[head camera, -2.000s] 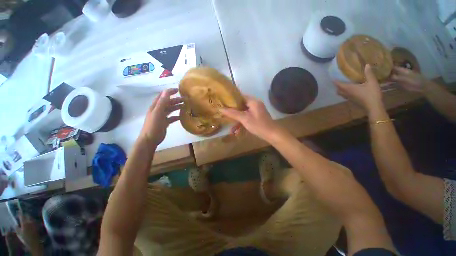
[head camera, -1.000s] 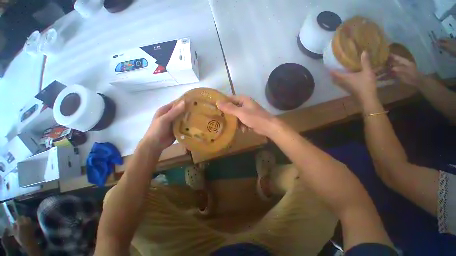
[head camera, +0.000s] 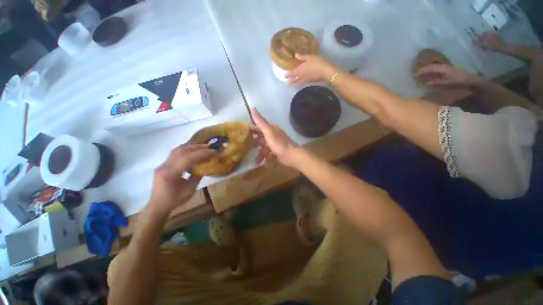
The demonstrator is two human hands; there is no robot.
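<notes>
A light wood-grain base shell (head camera: 238, 151) is near the bench edge in front of me, its hollow side up and a small black piece showing inside. My left hand (head camera: 181, 170) holds its left rim, with the fingers reaching over into the shell. My right hand (head camera: 274, 142) is at the shell's right side, thumb raised and apart, fingertips close to the rim. Whether those fingertips touch it is unclear. The shell's underside is hidden.
A dark wood-grain shell (head camera: 315, 111) lies right of my right hand. A retail carton (head camera: 158, 104) stands beyond the shell. White appliance body (head camera: 70, 162), blue cloth (head camera: 102, 227) and open white box (head camera: 44, 237) are left. Another person's hand (head camera: 312, 68) holds a tan shell (head camera: 293, 46) at right.
The shell has turned from its flat underside to its hollow side. My right hand has opened from its rim. The neighbour's arm has reached leftward with a tan shell. The view has shifted.
</notes>
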